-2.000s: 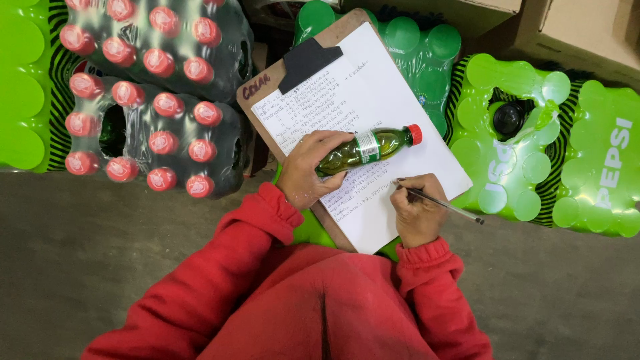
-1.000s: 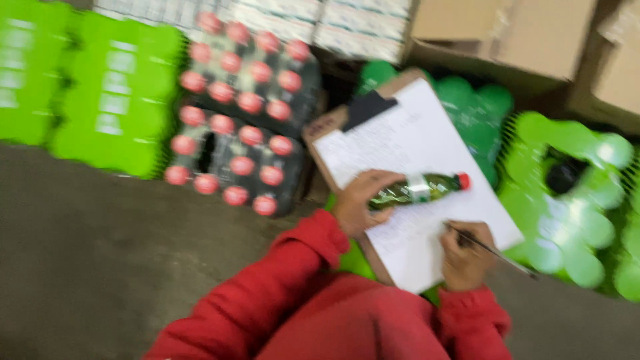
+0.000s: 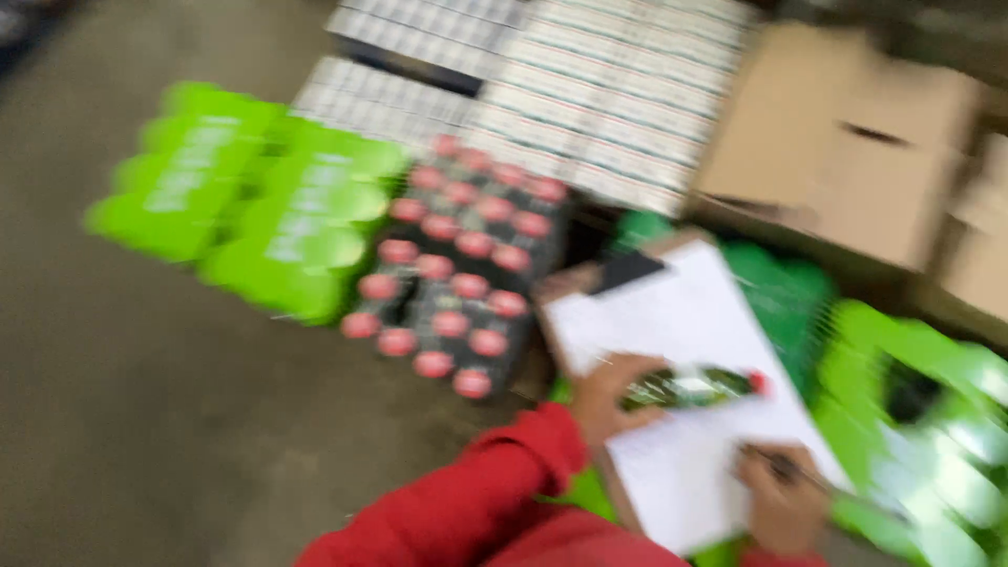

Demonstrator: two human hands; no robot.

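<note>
Blurred in the head view, my left hand [image 3: 618,398] grips the base end of a green plastic bottle [image 3: 697,387] with a red cap. The bottle lies across a sheet of white paper [image 3: 685,472] that bears writing too blurred to read. Under the paper is a brown clipboard [image 3: 571,282] with a black clip [image 3: 628,272] at its upper left end. My right hand [image 3: 781,492] holds a pen [image 3: 827,484] over the right part of the paper, below the bottle; whether its tip touches the paper cannot be told.
Shrink-wrapped red-capped bottles [image 3: 470,285] stand left of the clipboard, with green Pepsi packs [image 3: 272,213] beyond. Stacked white cartons [image 3: 606,87] and cardboard boxes [image 3: 835,142] are behind. Dark green packs [image 3: 776,303] and a torn bright green pack [image 3: 929,417] lie to the right.
The view has swung far to the left, bringing more Pepsi packs and the white cartons into sight. My left hand stays on the bottle and my right hand still holds the pen.
</note>
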